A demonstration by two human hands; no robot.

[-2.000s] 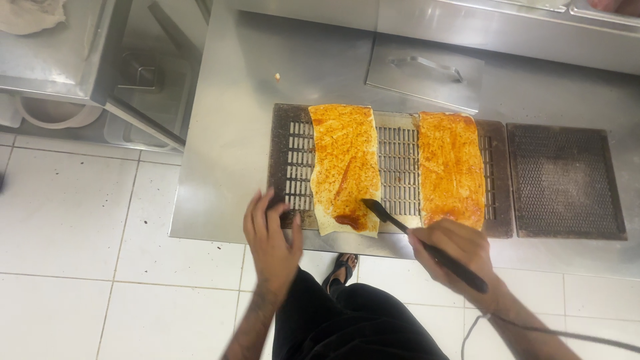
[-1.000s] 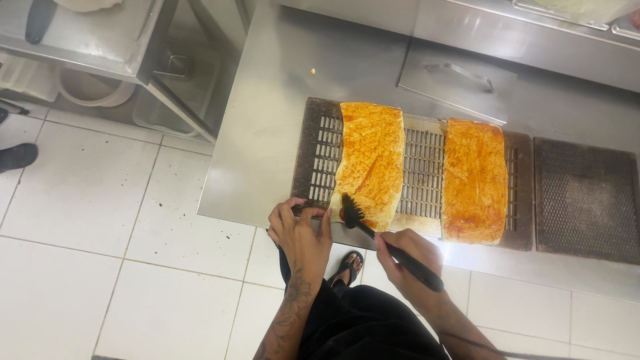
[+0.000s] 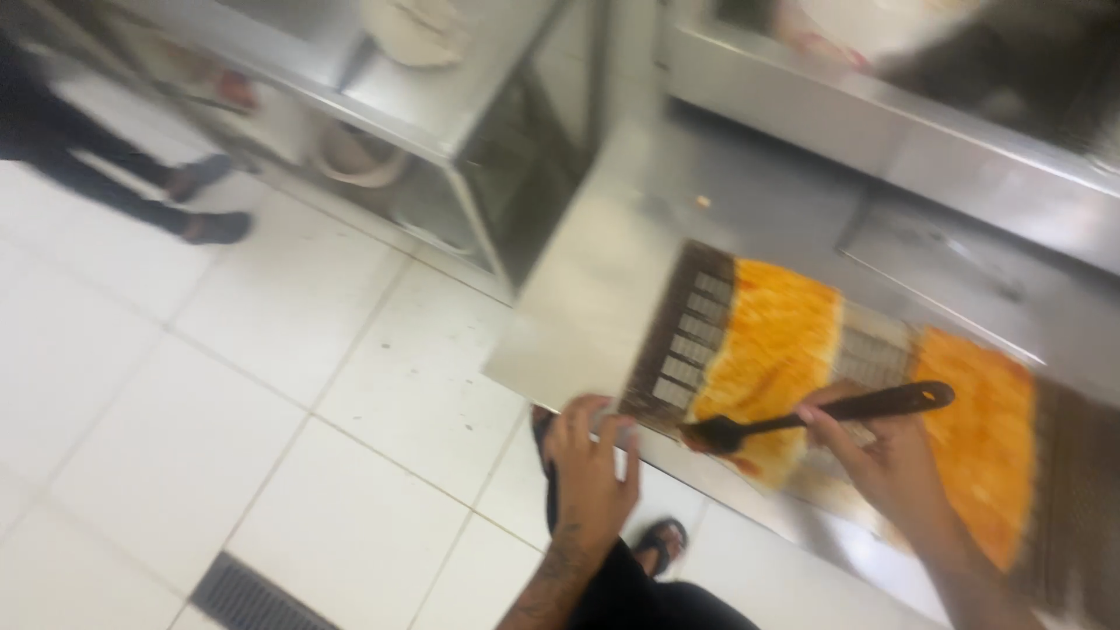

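In my right hand (image 3: 875, 446) is a black basting brush (image 3: 840, 409), its bristles on the lower left corner of a flat sheet of dough (image 3: 779, 324) coated in orange sauce. That sheet lies across a dark slotted metal grate (image 3: 661, 350). A second coated sheet (image 3: 976, 437) rests to the right, partly behind my right hand and the brush handle. My left hand (image 3: 595, 455) is at the counter's front edge, by the grate's lower left corner, fingers bent; whether it grips the edge cannot be told. The picture is blurred.
The steel counter (image 3: 569, 297) carries a flat metal lid (image 3: 954, 262) behind the sheets. A steel table (image 3: 420, 105) with a pale lump on it stands to the left, a round tub (image 3: 359, 162) beneath. Another person's legs (image 3: 122, 184) are at far left. A floor drain (image 3: 254, 595) lies below.
The view has swung left and tilted. The brush has gone from the middle of the sheet's lower end to its lower left corner. Another person's legs have come into sight.
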